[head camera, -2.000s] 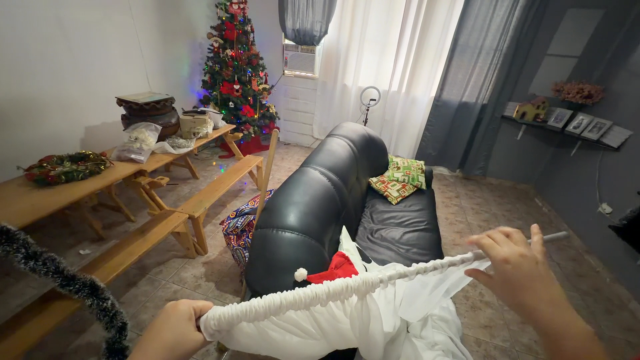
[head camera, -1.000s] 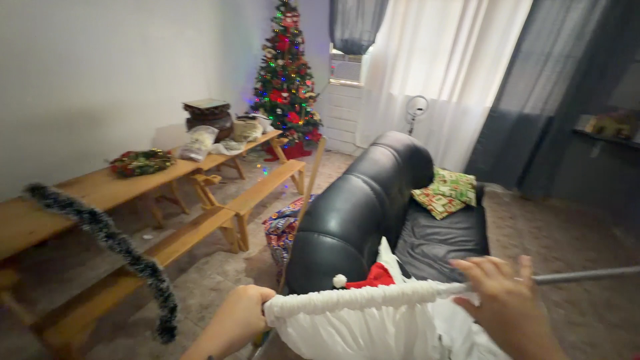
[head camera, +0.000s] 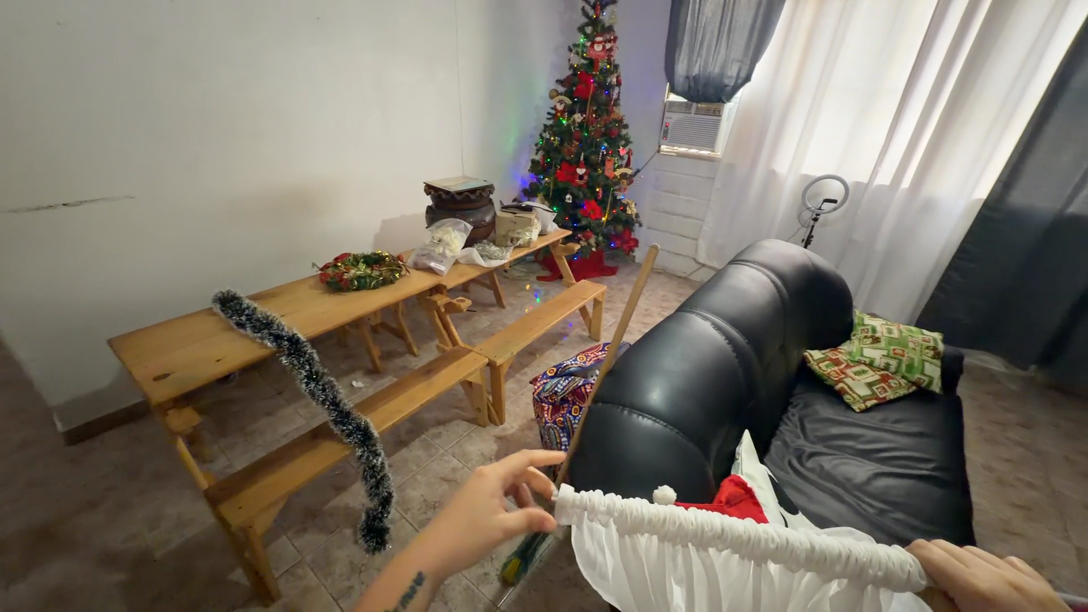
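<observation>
A white sheer curtain (head camera: 731, 561) is gathered in tight folds along a rod, running across the lower right of the head view. My left hand (head camera: 501, 501) is at the rod's left end, thumb and fingers apart around its tip; whether they touch it is unclear. At the right end of the bunched fabric, my right hand (head camera: 986, 574) grips the curtain rod. Just behind the curtain, a red cloth with a white pompom (head camera: 735, 500) lies against the black leather sofa (head camera: 680, 374).
Wooden picnic tables with benches (head camera: 340, 310) line the wall, bearing a wreath (head camera: 361, 270) and bags. A tinsel garland (head camera: 319, 387) drapes over the nearer one. A wooden stick (head camera: 625, 319) leans by the sofa. A decorated Christmas tree (head camera: 586, 153) stands behind.
My left hand has loosened from the closed grip it had on the rod's left end. The gathered fabric now reaches my right hand, which holds its right end. The view has turned left.
</observation>
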